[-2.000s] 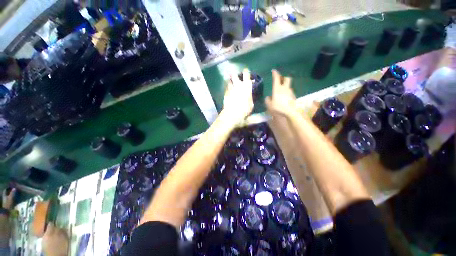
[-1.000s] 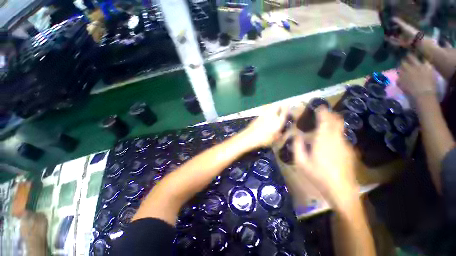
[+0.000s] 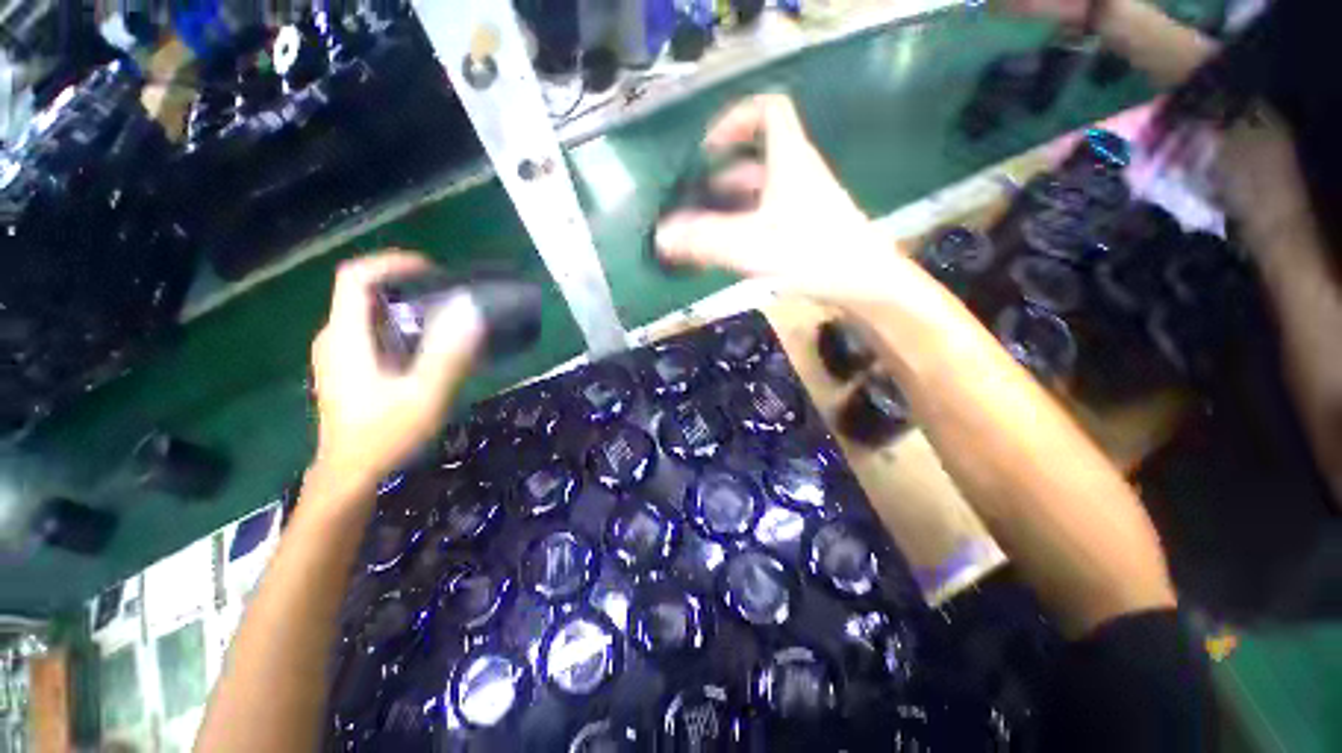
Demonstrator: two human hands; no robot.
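My left hand (image 3: 390,368) is shut on a black cylindrical unit (image 3: 505,316) and holds it tilted over the green conveyor belt, left of the white upright. My right hand (image 3: 765,199) is over the belt, right of the upright, with fingers curled around a blurred dark cylinder (image 3: 683,221). The glossy black blister tray (image 3: 692,596) with rows of round pockets lies in front of me. Two small dark round pieces (image 3: 877,408) sit on the brown board beside the tray.
A white perforated upright (image 3: 523,169) stands at the tray's back edge. Grouped black units (image 3: 1038,338) stand at right. More cylinders (image 3: 180,465) stand on the belt (image 3: 250,361). Printed sheets (image 3: 184,655) lie at left. Another person's arm (image 3: 1288,250) reaches in at right.
My left hand has moved left from the brown board and now holds a unit. My right hand has moved from the board up over the belt. The view has shifted.
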